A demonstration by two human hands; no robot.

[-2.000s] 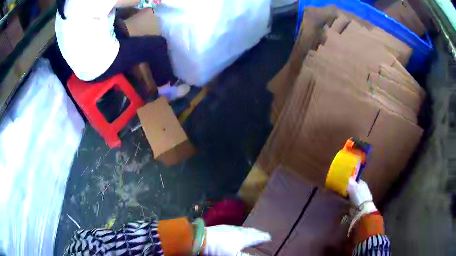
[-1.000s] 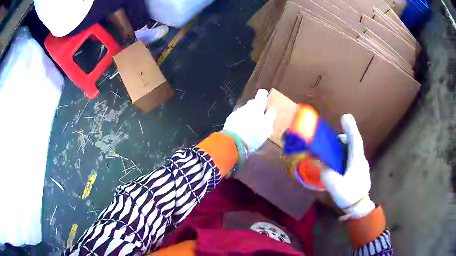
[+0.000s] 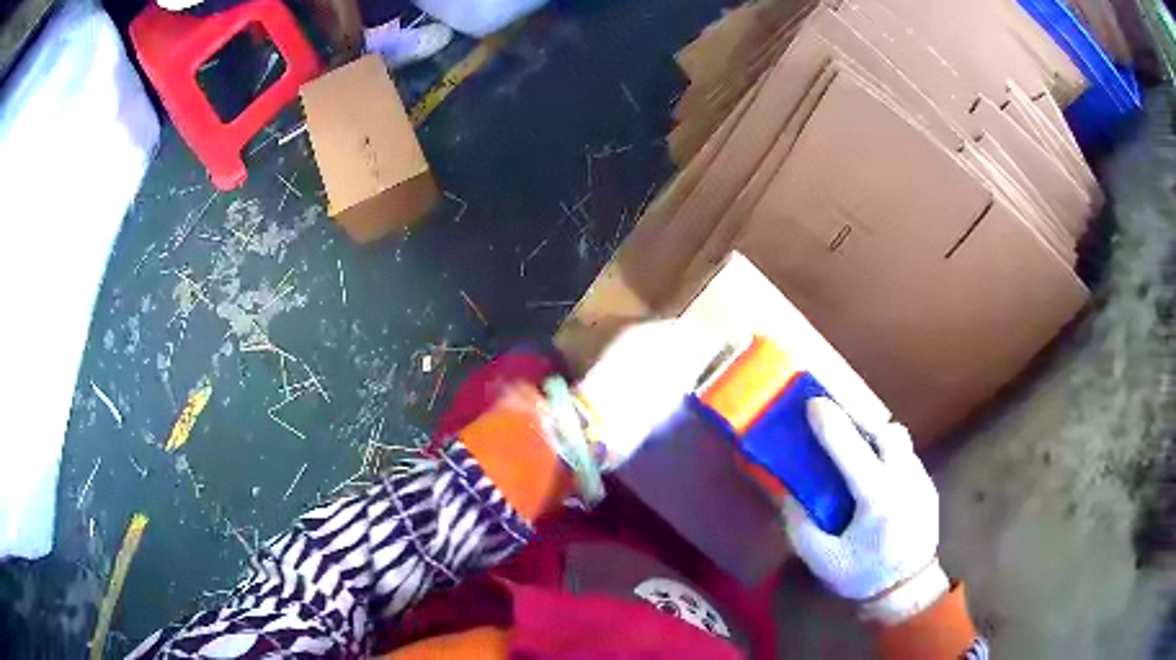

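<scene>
My right hand [image 3: 872, 513], in a white glove, holds the blue and orange tape gun [image 3: 797, 438] over the carton. My left hand [image 3: 649, 391], gloved and blurred, is at the left side of the carton's upper end; its fingers are too blurred to read. The carton [image 3: 713, 499] rests on my maroon-aproned lap, with a bright flap [image 3: 776, 320] at its far end. The tape gun's head is at that end, and the gun and hands hide part of the box. Contact of the tape with the cardboard cannot be told.
A leaning stack of flat carton blanks [image 3: 890, 245] stands beyond my lap, with a blue crate [image 3: 1091, 80] behind it. A closed carton [image 3: 366, 145] lies on the floor by a red stool [image 3: 217, 119] and a person's foot [image 3: 410, 41]. White plastic [image 3: 52, 258] is at left.
Since two seconds ago, my right hand has brought the tape gun from the blanks over the lap carton. In the last second the gun has turned and my left hand has moved slightly down.
</scene>
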